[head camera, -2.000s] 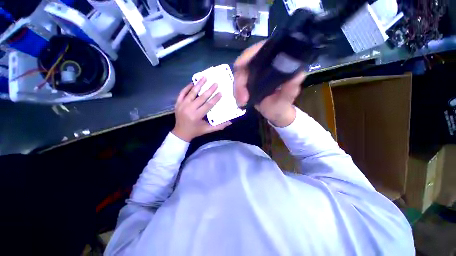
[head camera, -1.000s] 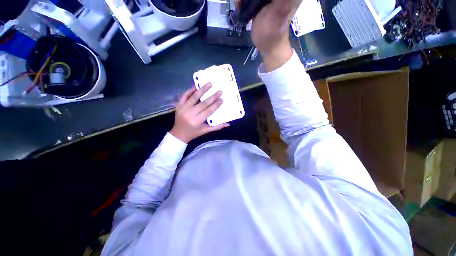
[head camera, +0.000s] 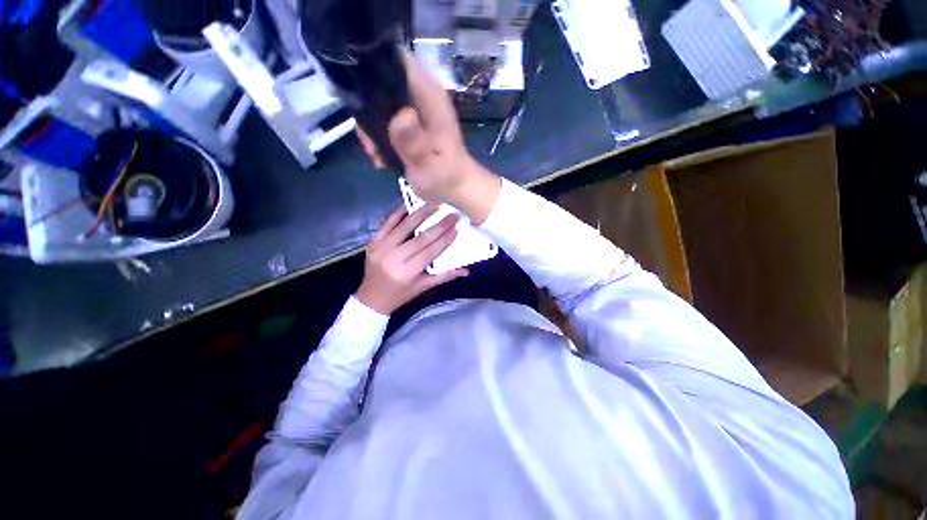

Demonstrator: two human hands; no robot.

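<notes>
My left hand [head camera: 405, 259] holds a white rounded rectangular housing [head camera: 466, 247] at the bench's front edge, its fingers spread over the plate. My right hand [head camera: 432, 142] grips a long black electric screwdriver [head camera: 371, 76], blurred, above the housing's upper left corner. The screwdriver's tip is hidden behind the hand. The right hand and wrist cover the upper part of the housing, so I cannot tell whether the tip touches it.
A silver-grey box [head camera: 478, 76] stands behind the hands, with a loose white back cover [head camera: 602, 41] to its right. White unit bodies [head camera: 219, 208] are at the left. A ribbed white part [head camera: 717, 51] and tangled wires [head camera: 849, 36] lie right. An open carton [head camera: 757, 264] is below the bench.
The right hand with the screwdriver has moved from the silver-grey box down and left, over the housing. The left hand still holds the housing. The view has shifted slightly.
</notes>
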